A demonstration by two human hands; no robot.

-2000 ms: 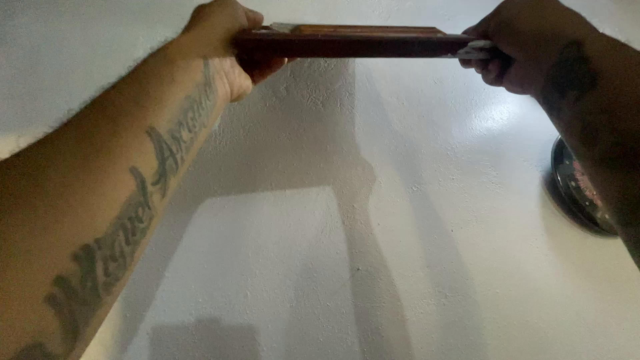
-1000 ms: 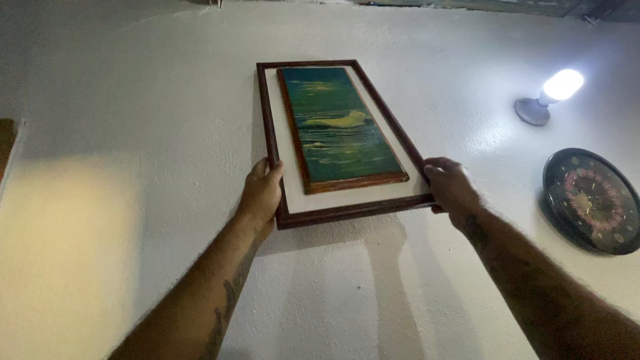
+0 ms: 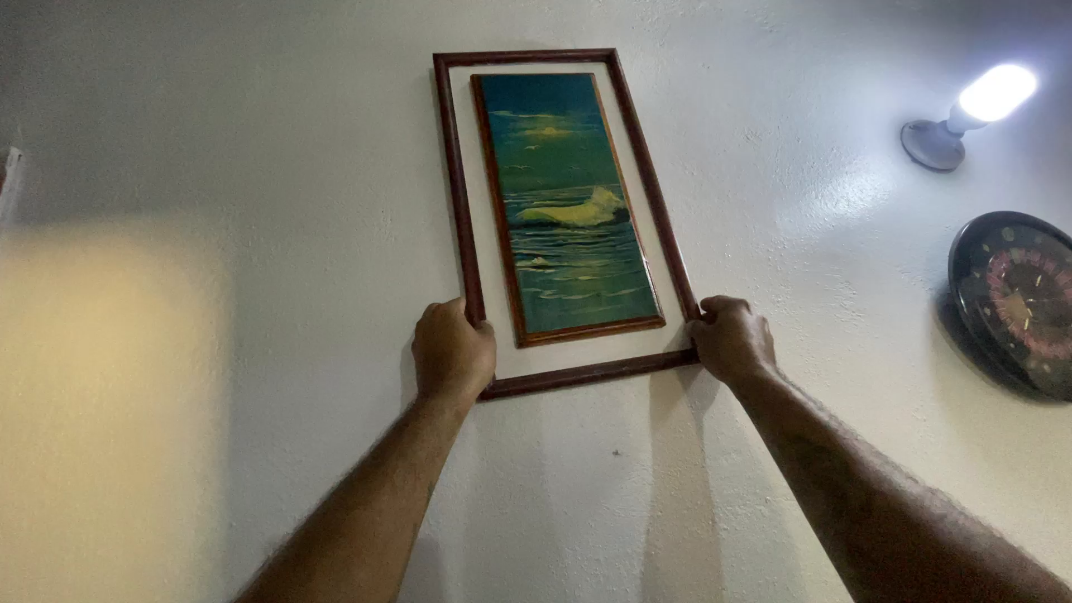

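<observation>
A framed seascape painting is up against a white textured wall, seen from below and slightly tilted. It has a dark reddish-brown outer frame, a white border and an inner wooden frame around a green-blue sea with a yellow wave. My left hand grips the outer frame near its lower left corner. On the other side, my right hand holds the frame close to the lower right corner. Whether the frame's back touches the wall cannot be seen.
A lit bulb in a round wall socket is at the upper right. Below it a dark round decorative plate with a pink pattern hangs on the wall. A small dark mark shows under the painting.
Two seconds ago the frame was seen edge-on; its painted front now faces me. The view has shifted strongly. Since one second ago, both hands have stayed on the frame's lower sides.
</observation>
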